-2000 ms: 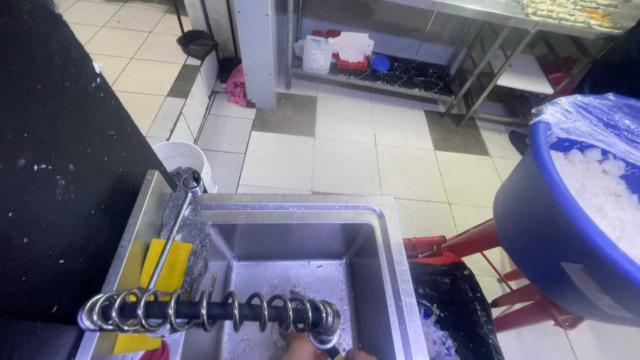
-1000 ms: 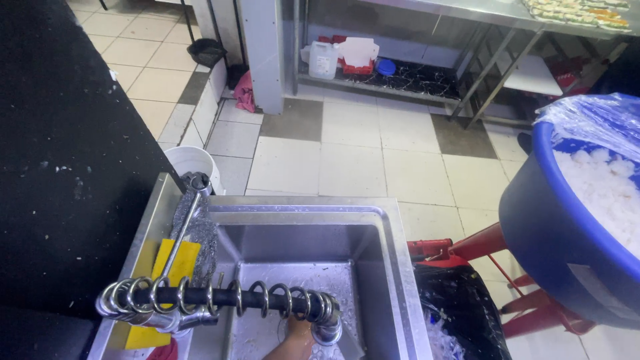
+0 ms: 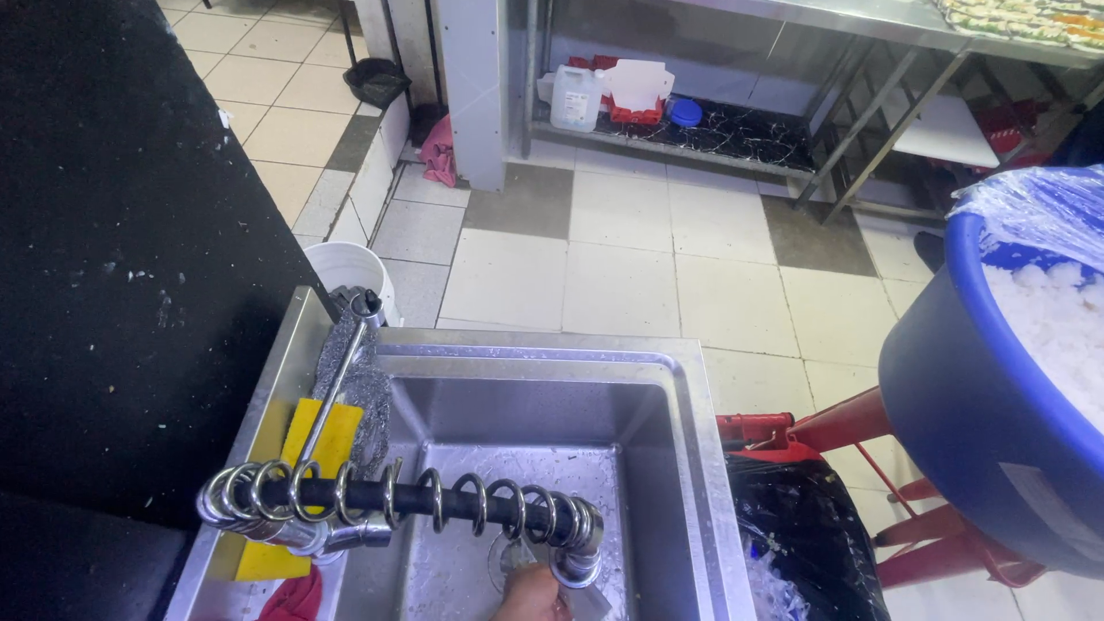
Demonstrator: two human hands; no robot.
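Observation:
My left hand is low in the stainless steel sink, beside the spray head of the spring-coil faucet. Its fingers are partly hidden, and whether they grip anything cannot be told. A flat, greyish, shiny piece shows just right of the hand, partly behind the spray head; it may be a blade. The round drain lies by the fingertips, and small bits are scattered over the wet basin floor. My right hand is out of view.
Steel wool, a yellow cloth and a red cloth lie on the sink's left ledge. A white bucket stands behind. Right are a black bin bag and a blue tub of white pieces on a red stool.
Two hands showed at the bottom edge two seconds ago; now only my left hand shows, reaching into the basin. The view has shifted slightly.

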